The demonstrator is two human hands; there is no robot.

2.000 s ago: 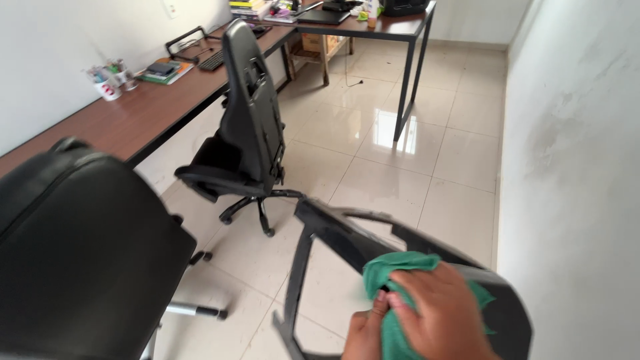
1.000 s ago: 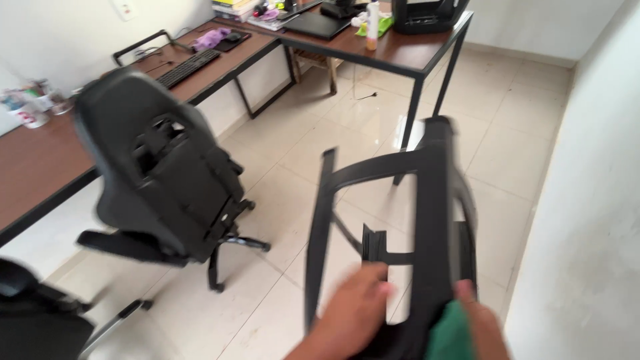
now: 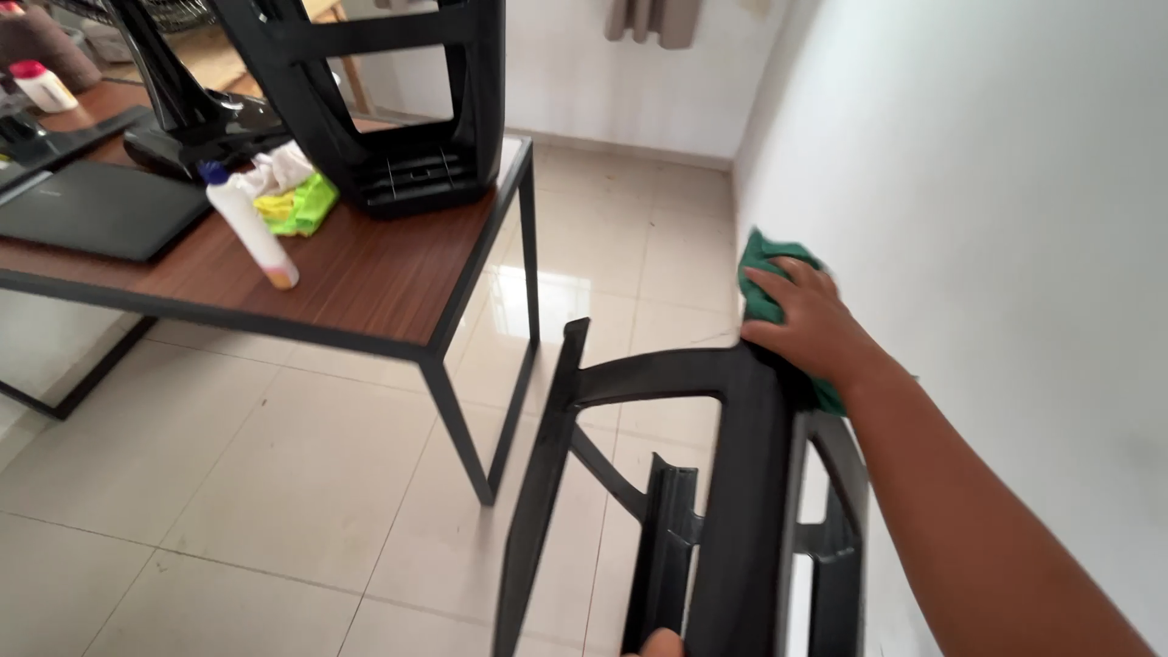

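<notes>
A black plastic stool [image 3: 748, 474] stands tilted in front of me, its legs toward the camera's upper side. My right hand [image 3: 808, 319] presses a green cloth [image 3: 771, 255] around the top end of one leg, near the wall. Only a fingertip or thumb of my left hand [image 3: 663, 643] shows at the bottom edge, against the stool's lower part; the rest of that hand is out of frame, so its grip is hidden.
A brown wood-top table [image 3: 383, 283] with a black metal frame is on the left. It bears a second black plastic stool [image 3: 420, 196], a white bottle [image 3: 251, 224], a closed laptop [image 3: 105, 210], bright cloths [image 3: 306, 203] and a fan's base [image 3: 205, 137]. A white wall [image 3: 985, 182] rises at the right.
The view has swung toward the table and wall. My right hand with the green cloth has moved up to the leg's end. My left hand has gone mostly out of view at the bottom.
</notes>
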